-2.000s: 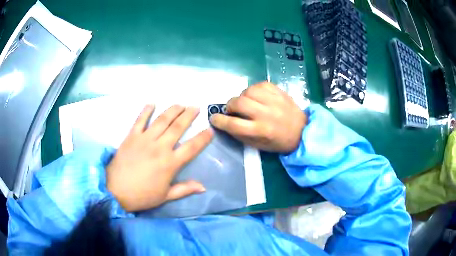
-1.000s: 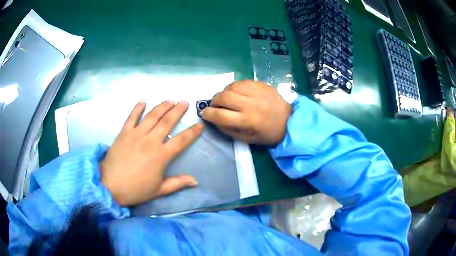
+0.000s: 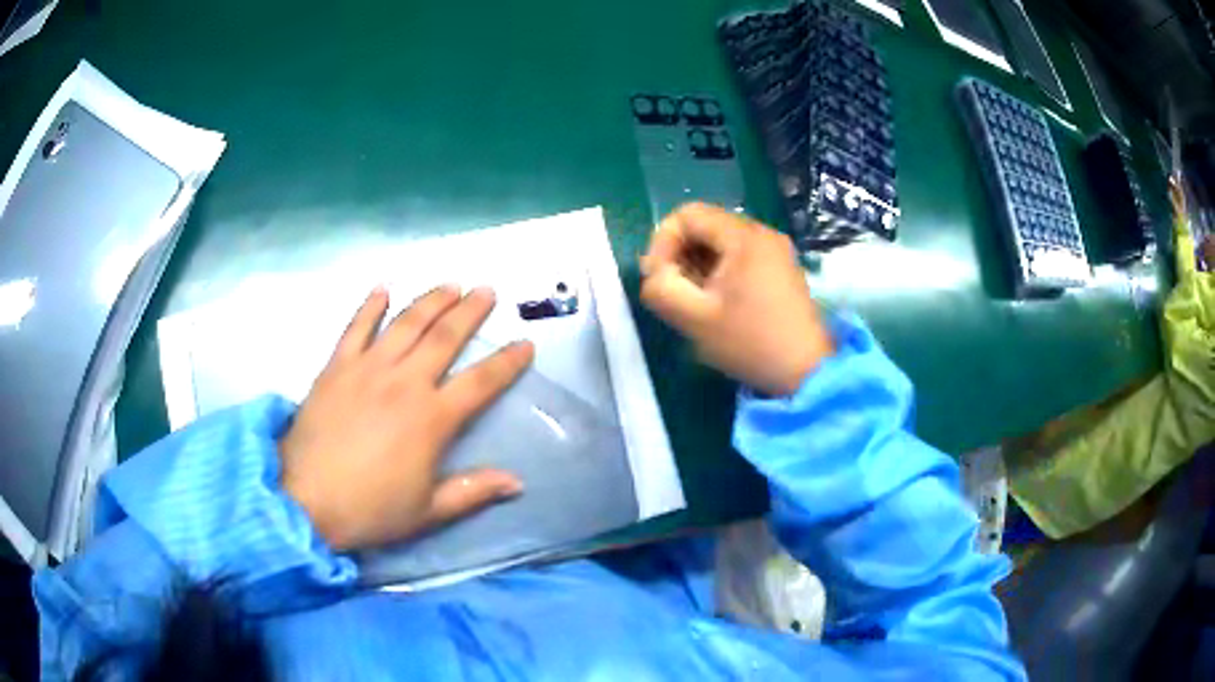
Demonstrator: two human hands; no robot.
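A grey tablet back cover lies on a white backing sheet. Its camera area at the upper right corner shows a dark patch and a small dark dot. My left hand rests flat on the cover with fingers spread. My right hand is raised right of the sheet's edge, slightly blurred, thumb and fingers curled together; whether a lens piece is between them cannot be told. A clear carrier strip with several black lens pieces at its far end lies just beyond it.
A fanned dark stack of lens strips and a grey-blue lens tray lie at the right. Stacked back covers and white sheets are at left. A pale container is below the bench edge. A person's yellow sleeve shows at right.
My right hand has lifted off the cover's corner and moved right, uncovering the camera area. My left hand stays on the cover. The view has shifted slightly.
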